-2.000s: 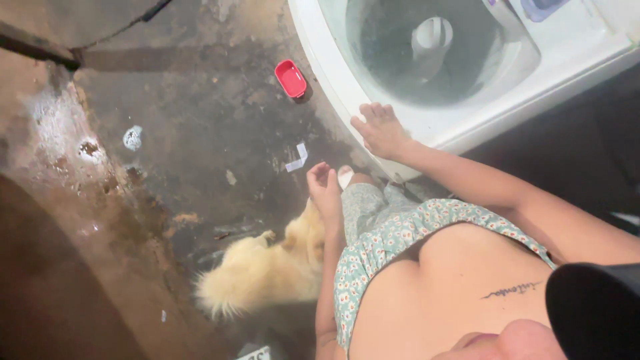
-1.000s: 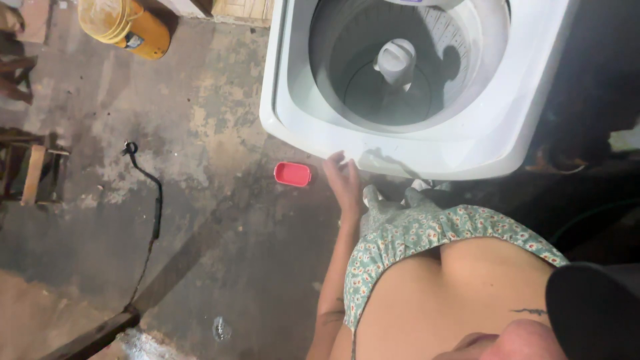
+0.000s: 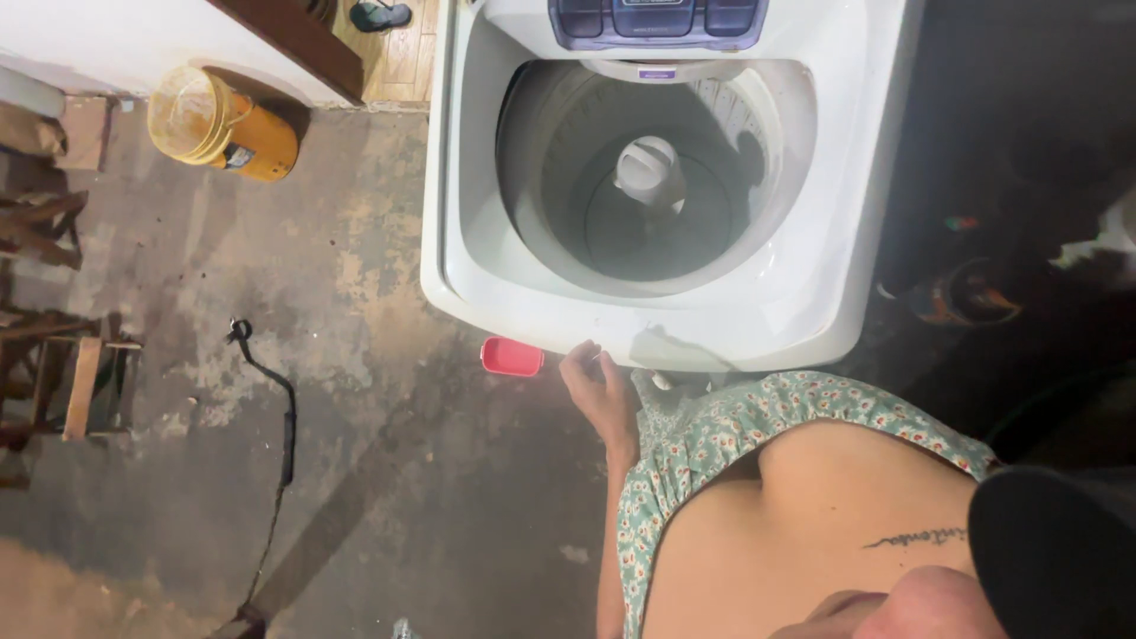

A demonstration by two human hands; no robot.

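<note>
My left hand (image 3: 599, 390) is at the front lower edge of a white top-loading washing machine (image 3: 568, 324), fingers loosely curled and thumb apart, with nothing plainly held. Whether it touches the machine cannot be told. My right hand is not in view. The machine stands with its lid up, and its round tub (image 3: 612, 231) has a white central agitator (image 3: 648, 169) and what looks like water around it. Just left of my left hand, a small red plastic container (image 3: 513, 357) lies on the floor beside the machine.
A yellow bucket (image 3: 262, 146) lies or stands at the upper left, near a doorway with a dark flip-flop (image 3: 380, 16). A black cord or strap (image 3: 288, 435) crosses the concrete floor (image 3: 444, 497). Wooden furniture parts (image 3: 82, 388) are at the far left.
My right hand, on the machine's front rim two seconds ago, is out of view. The view has turned toward the machine. The dog seen at first is no longer in view.
</note>
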